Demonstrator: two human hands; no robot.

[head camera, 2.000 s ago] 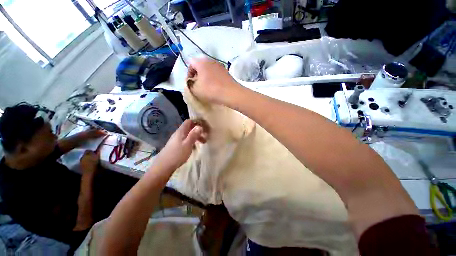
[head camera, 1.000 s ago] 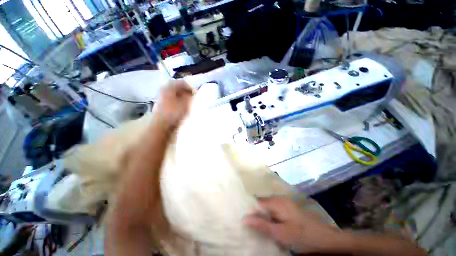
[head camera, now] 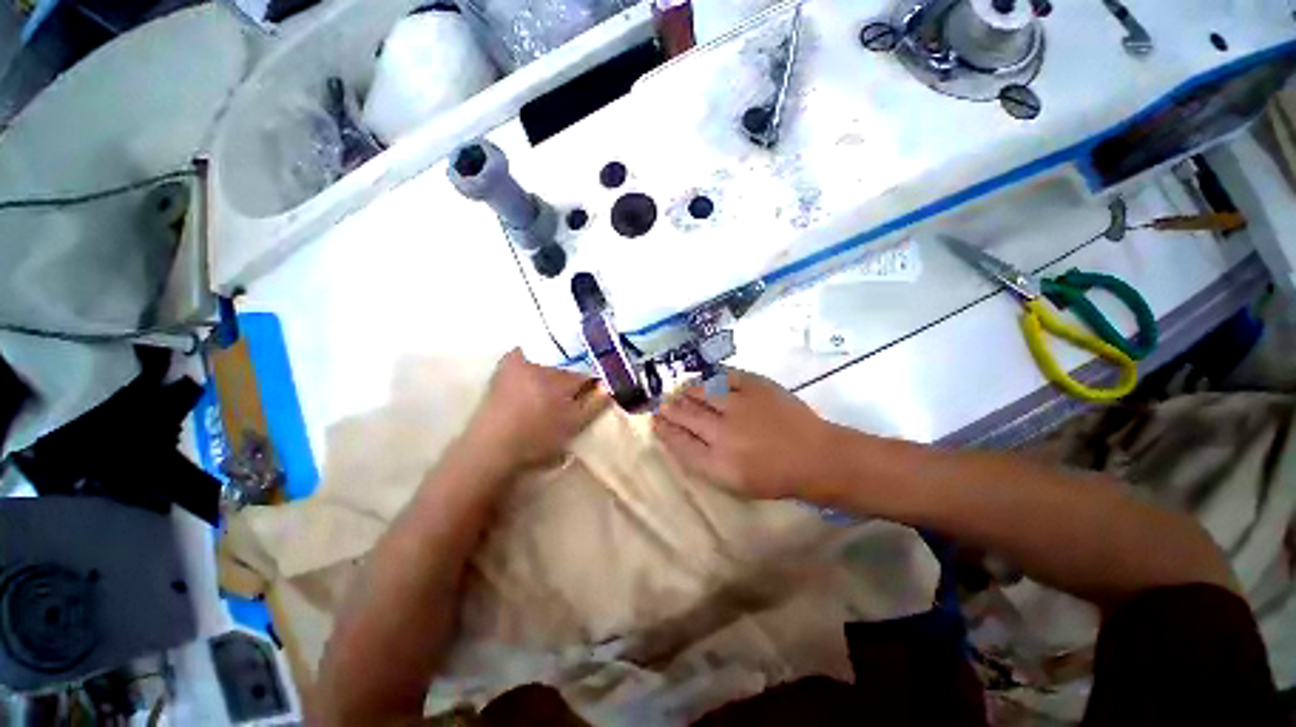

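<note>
Beige cloth (head camera: pixel 569 554) lies on the white table and over my lap, its far edge at the needle end of the sewing machine. The white machine head (head camera: pixel 839 156) with a blue stripe reaches from the upper right to the middle. My left hand (head camera: pixel 543 405) rests on the cloth just left of the needle area. My right hand (head camera: pixel 746 438) lies on the cloth just right of it, fingertips close to the small metal parts (head camera: pixel 679 367). The needle tip and presser foot are hard to make out. Whether the fingers pinch the cloth is unclear.
Scissors (head camera: pixel 1087 334) with yellow and green handles lie right on the table. A tool with an orange-brown handle (head camera: pixel 1198 222) lies beyond. Blue and brown strips (head camera: pixel 270 412) and a grey machine part (head camera: pixel 93 589) are at left. Loose beige cloth (head camera: pixel 1201 469) hangs lower right.
The view has turned down and moved closer to the machine. The cloth, raised and spread before, now lies low at the needle area. Both hands have come together there, one each side.
</note>
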